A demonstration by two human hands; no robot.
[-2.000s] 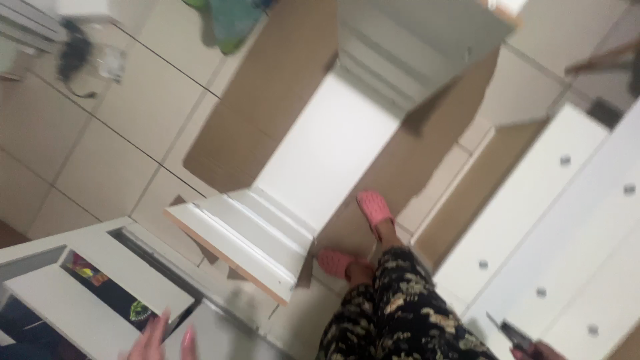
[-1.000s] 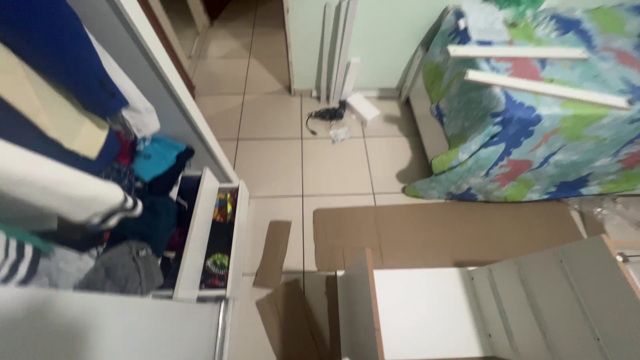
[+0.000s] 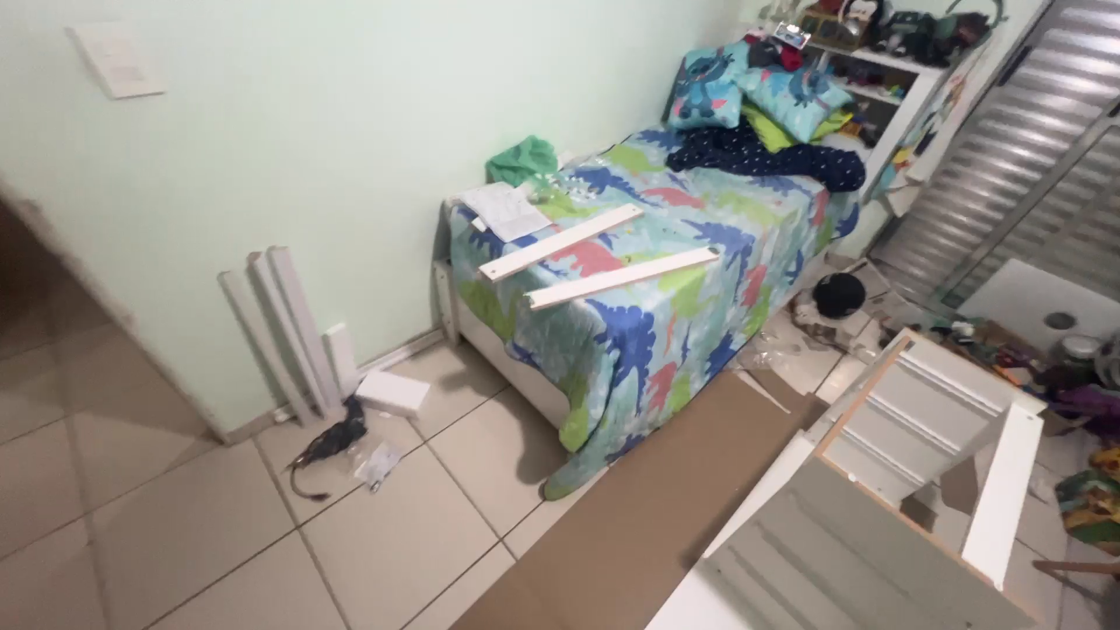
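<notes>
Neither of my hands shows in the head view now. A partly assembled white furniture carcass (image 3: 875,542) with grooved side panels stands at the lower right, partly on brown cardboard (image 3: 647,507). A white crosspiece (image 3: 1004,499) spans its right end. Two narrow white strips, an upper one (image 3: 560,242) and a lower one (image 3: 623,278), lie on the dinosaur-print bedspread (image 3: 665,350). Beside them on the bed are printed sheets (image 3: 505,211) and a green cloth (image 3: 522,162).
Several white slats (image 3: 297,332) lean on the wall, near a white block (image 3: 394,393), a dark corded item (image 3: 332,442) and a plastic bag (image 3: 378,462) on the tiles. A black round object (image 3: 839,296) and clutter lie beyond the carcass, before a metal shutter (image 3: 1032,166).
The view has swung up and across from the drawers to the bed and wall. Both hands, one with a dark tool, showed two seconds ago and are now out of view.
</notes>
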